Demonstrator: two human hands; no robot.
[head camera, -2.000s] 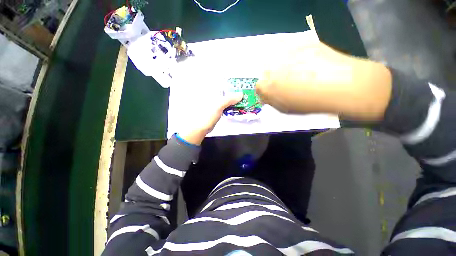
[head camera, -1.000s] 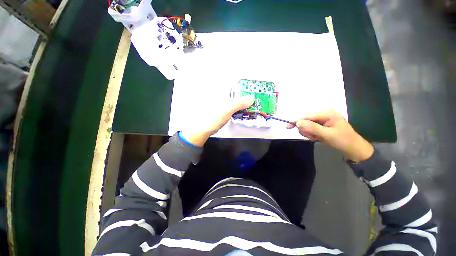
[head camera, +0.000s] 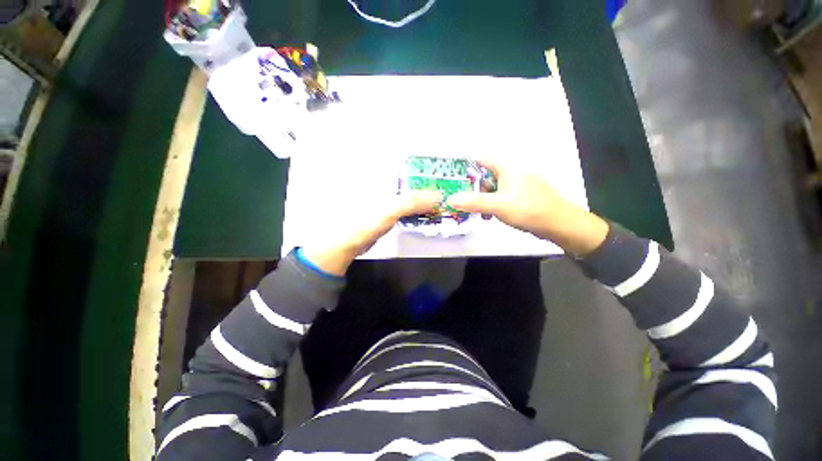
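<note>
A green circuit board lies in a white plastic housing near the front of the white sheet. Dark and coloured wires show at its near edge and right side. My left hand grips the housing's left side, thumb on the board's lower part. My right hand holds the right side, with its thumb on the board. Whether the right hand also holds the thin dark tool seen earlier cannot be told; its palm is hidden.
Part-assembled white housings with coloured wires stand at the upper left, beside the white sheet. A white cable loops at the far side of the green bench. A pale rail runs along the left.
My right hand has moved left from beyond the housing, where it held a thin dark tool at the wires, onto the housing's right side. My left hand has stayed on the housing.
</note>
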